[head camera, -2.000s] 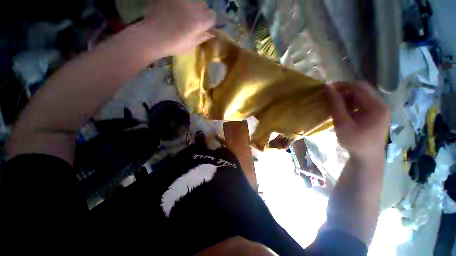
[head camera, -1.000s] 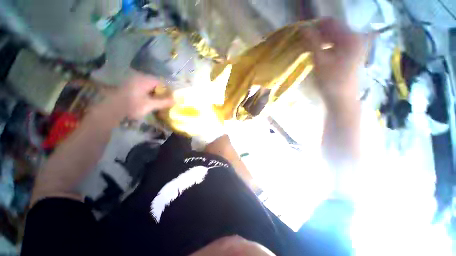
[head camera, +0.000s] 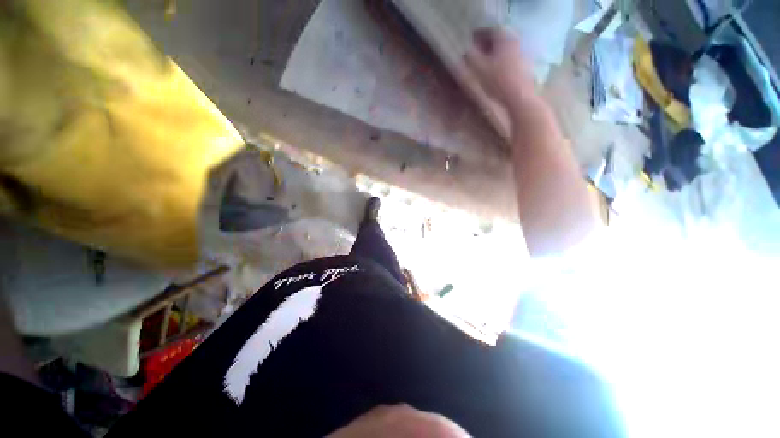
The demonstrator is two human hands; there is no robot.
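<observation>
A large yellow cloth (head camera: 111,128) fills the upper left, close to the camera and blurred. A dim part of my left arm shows at the lower left edge; my left hand is not visible, so its hold on the cloth cannot be told. My right hand (head camera: 503,68) is at the upper middle right, over the pale surface (head camera: 376,51) and apart from the yellow cloth. It is blurred, with its fingers seemingly curled; whether it holds anything cannot be told.
A long raised edge (head camera: 436,51) crosses the pale surface beside my right hand. A red crate (head camera: 167,359) and a white box-like thing (head camera: 111,342) stand at lower left. Mixed cloth pieces (head camera: 676,111) lie at right. A grey cloth-like thing (head camera: 248,192) is on the floor. Strong glare covers the lower right.
The yellow cloth, stretched between both hands before, is now at the upper left. My right hand has let it go and moved left in the picture. My left hand has gone out of sight.
</observation>
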